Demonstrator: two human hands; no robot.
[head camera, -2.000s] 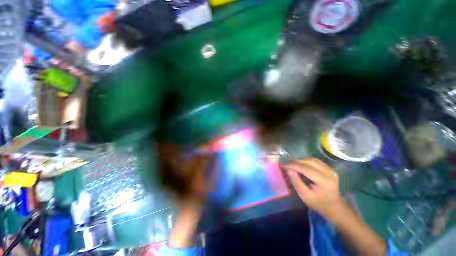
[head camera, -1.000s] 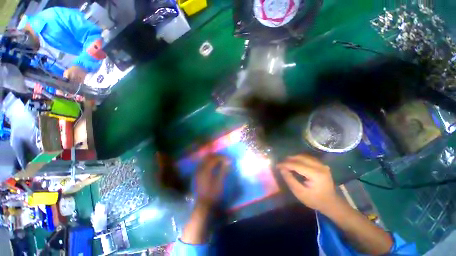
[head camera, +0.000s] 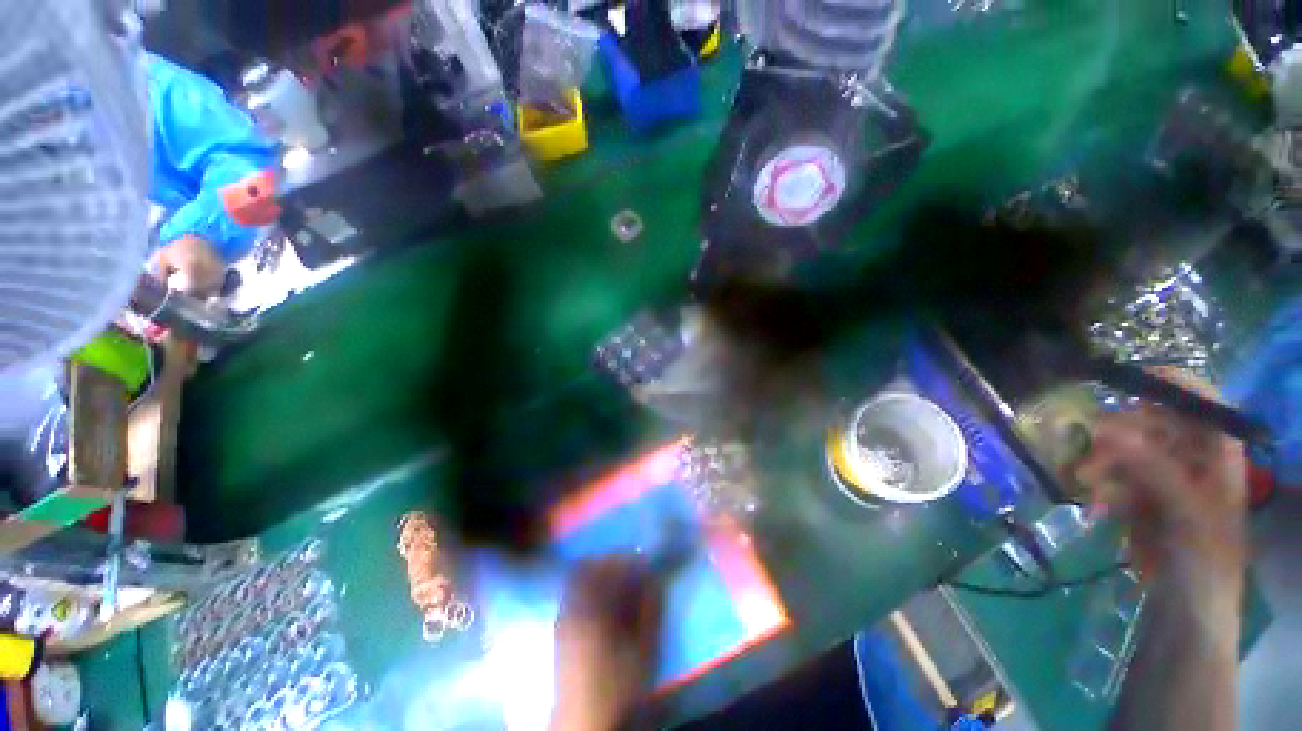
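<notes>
My left hand (head camera: 614, 614) is blurred over the blue-and-pink work mat (head camera: 750, 578); whether it holds anything cannot be told. My right hand (head camera: 1164, 471) is blurred at the right, beyond the blue unit (head camera: 964, 421). A long dark tool (head camera: 1178, 400) lies across or in its fingers; the grip is unclear. A heap of small metal parts (head camera: 721, 479) lies at the mat's far right corner. A pile of copper-coloured rings (head camera: 424, 564) lies left of the mat. A white tub with a yellow band (head camera: 907, 450) and grey contents stands right of the mat.
Silvery rings (head camera: 271, 643) spread at far left. A dark bag with a round label (head camera: 800, 186) lies behind. More metal parts (head camera: 1164, 321) lie at far right. A worker in blue (head camera: 207, 143) is at upper left, near a large fan grille (head camera: 64, 186). Dark blurs hide the middle.
My right hand has moved from beside the mat to the far right, past the tub and blue unit. My left hand stays over the mat. The view has shifted, showing the copper-coloured rings and the fan.
</notes>
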